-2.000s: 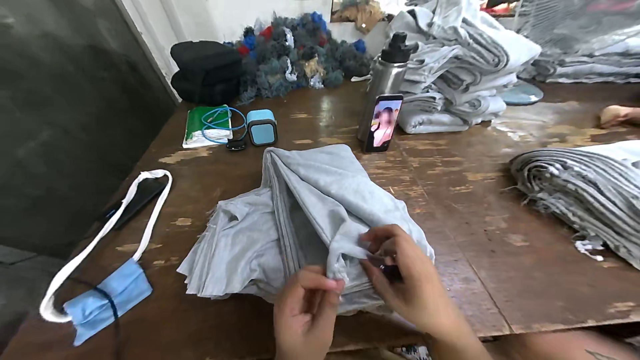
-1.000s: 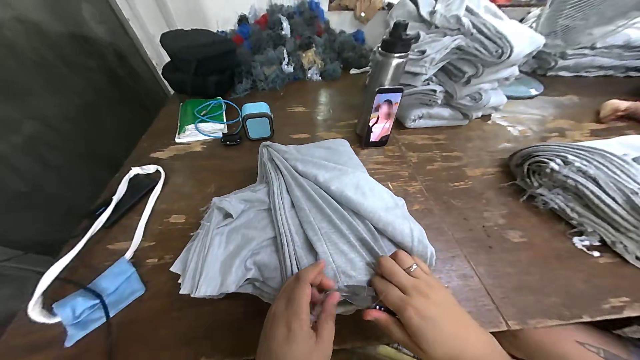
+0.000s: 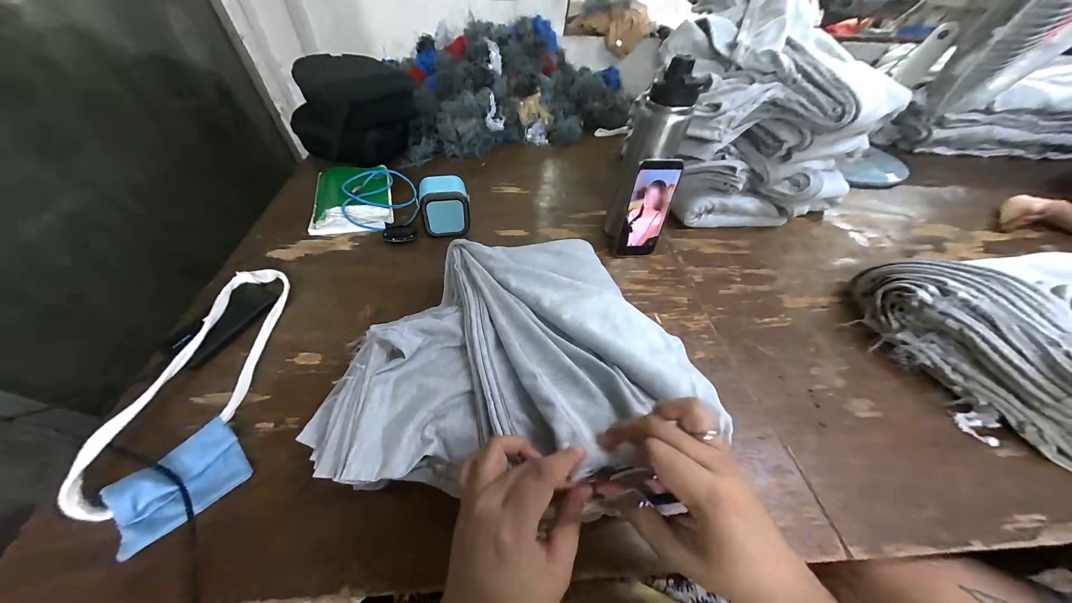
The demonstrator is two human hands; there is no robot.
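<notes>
A folded stack of light grey fabric pieces [image 3: 553, 335] lies on the wooden table, its layers fanned out at the left. Both hands are at its near edge. My left hand [image 3: 515, 519] pinches the edge of the grey fabric between thumb and fingers. My right hand [image 3: 703, 494], with a ring on one finger, is beside it and holds a small dark, partly shiny tool that is mostly hidden by the fingers; its kind cannot be made out. The fingertips of the two hands nearly meet over the fabric edge.
A phone [image 3: 650, 208] leans on a steel bottle [image 3: 657, 126]. Grey fabric piles [image 3: 779, 126] stand behind, another [image 3: 971, 335] lies right. A blue pouch on a white strap [image 3: 180, 486] lies left. A blue-cased device [image 3: 445, 206] and green packet [image 3: 352, 199] sit farther back. Another person's hand [image 3: 1034, 213] rests far right.
The fabric's raised front fold from two seconds ago now lies flatter. My left hand has stayed at the near edge, and my right hand has shifted slightly along it.
</notes>
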